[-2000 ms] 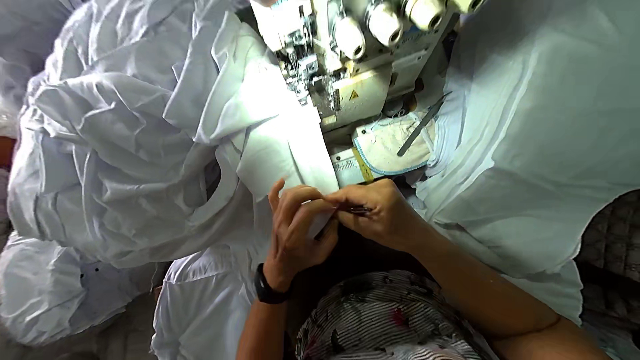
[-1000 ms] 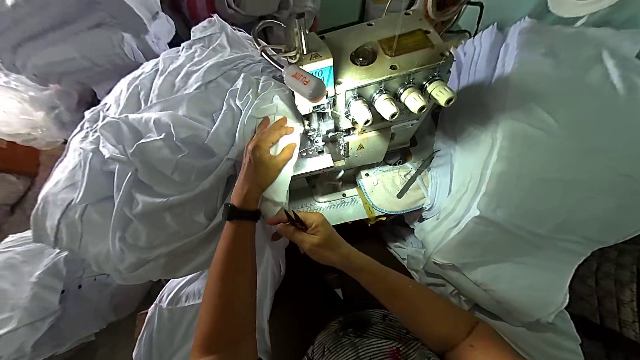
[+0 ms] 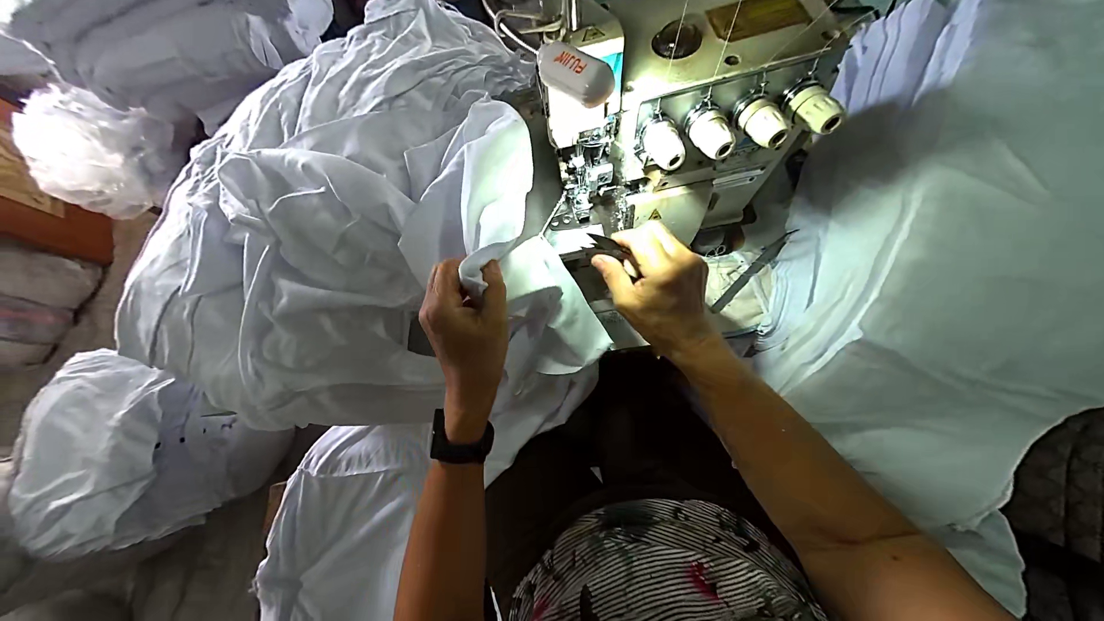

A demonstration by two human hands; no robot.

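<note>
My left hand (image 3: 467, 321), with a black band on its wrist, pinches the edge of a white fabric piece (image 3: 552, 297) left of the overlock sewing machine (image 3: 673, 95). A thread chain runs from the machine's presser foot (image 3: 586, 177) down to this fabric. Just below and right of the foot, my right hand (image 3: 660, 280) holds small dark thread snips (image 3: 606, 247), their tips pointing left toward the thread chain. Whether the blades touch the thread I cannot tell.
A big heap of white fabric (image 3: 302, 216) lies on the left. Stacked white fabric panels (image 3: 957, 241) cover the right side. Long dark tweezers (image 3: 755, 269) lie across a light pad right of my right hand. A clear plastic bag (image 3: 90, 151) sits at the far left.
My left hand has come down and away from the presser foot and now grips the fabric edge. My right hand has moved up with the snips, close to the foot.
</note>
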